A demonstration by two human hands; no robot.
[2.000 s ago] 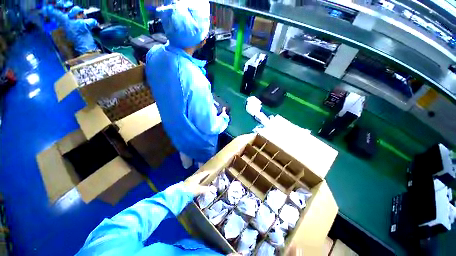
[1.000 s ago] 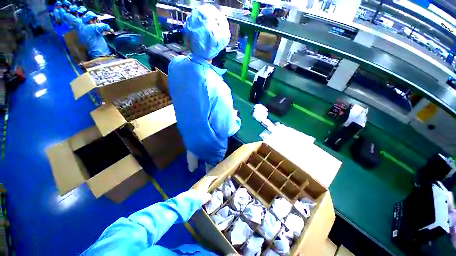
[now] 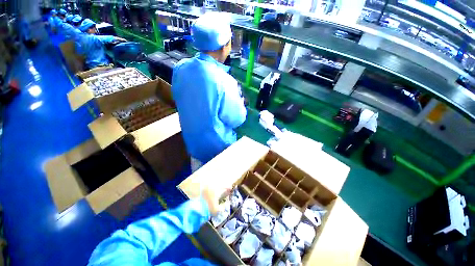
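Observation:
A partitioned carton (image 3: pixel 341 236) stands open and tilted in front of me, with its flaps spread. White wrapped parts (image 3: pixel 279 235) fill its near cells; the far cells of the brown cardboard dividers (image 3: pixel 276 183) are empty. My left hand (image 3: pixel 212 201) is blurred at the carton's left rim, by the inner side of the left flap and beside the wrapped parts. Its grip cannot be made out. My right hand is out of the picture. A white sheet or flap (image 3: pixel 312 156) lies behind the carton's far rim.
A worker in blue (image 3: pixel 205 98) stands just beyond the carton, at the green bench (image 3: pixel 323 137). Black device units (image 3: pixel 379 157) are on the bench. More open cartons (image 3: pixel 120 195) stand on the blue floor (image 3: pixel 31 156) at left. Seated workers are further back.
The carton's left flap has swung up and outward into view, and the right flap spreads wider. My left hand has shifted inward along the left rim. The worker's arm has drawn in.

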